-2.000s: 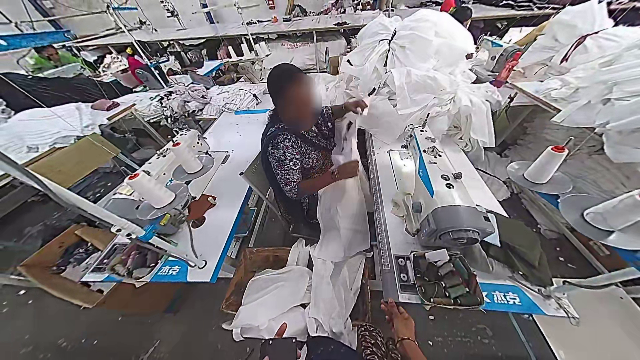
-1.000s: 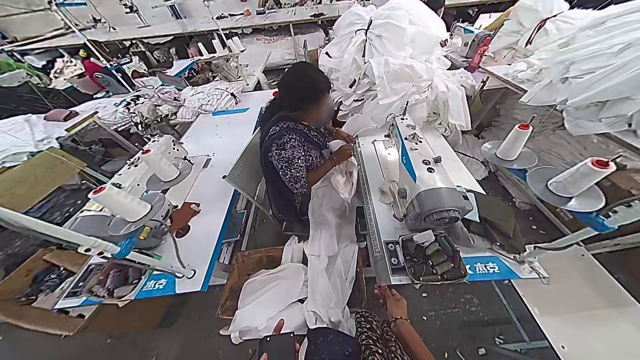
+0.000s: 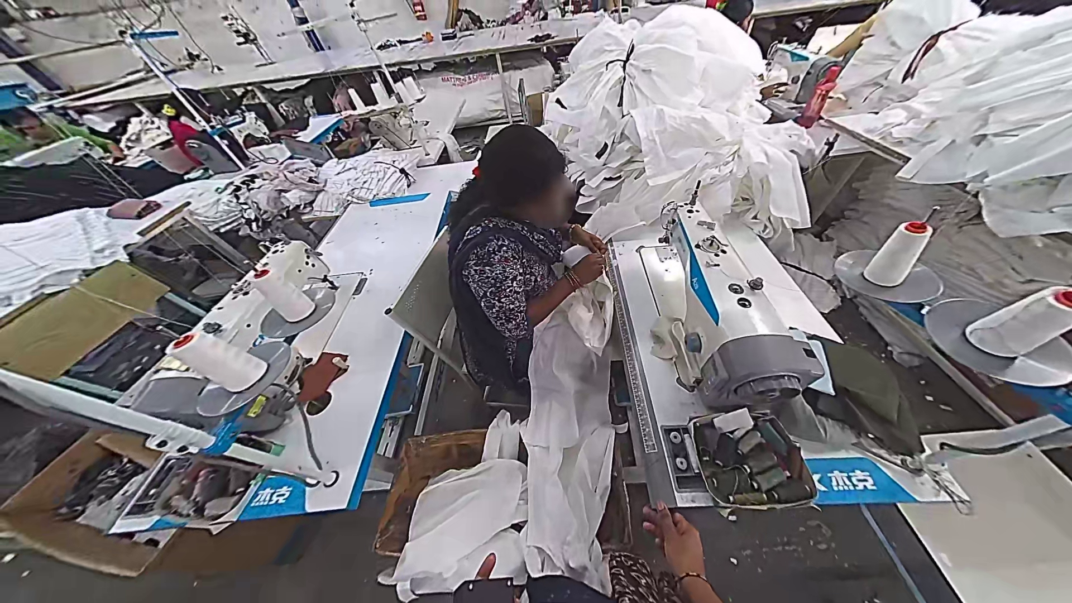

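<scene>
My left hand (image 3: 487, 567) shows only as a fingertip at the bottom edge, beside a dark flat object (image 3: 486, 591); the rest is hidden. My right hand (image 3: 680, 543) is just below the front edge of the right sewing table, its fingers bent near a small dark spot; a grip is unclear. White cloth (image 3: 565, 419) runs from a seated person's hands (image 3: 589, 255) down to a cardboard box (image 3: 419, 477) and pile. Right of the person stands an industrial sewing machine (image 3: 737, 310), with a measuring strip (image 3: 630, 360) along the table's edge.
A tray of thread spools (image 3: 754, 461) sits at the right table's front corner. Another sewing machine (image 3: 276, 285) stands left, beyond the person's chair (image 3: 423, 293). Large white cloth bundles (image 3: 662, 92) fill the back. Thread cones (image 3: 898, 254) stand on the right.
The seated person has drawn an outstretched arm in and brought both hands together at the cloth. The person's head has turned toward the right table. My right hand remains near the table's front edge.
</scene>
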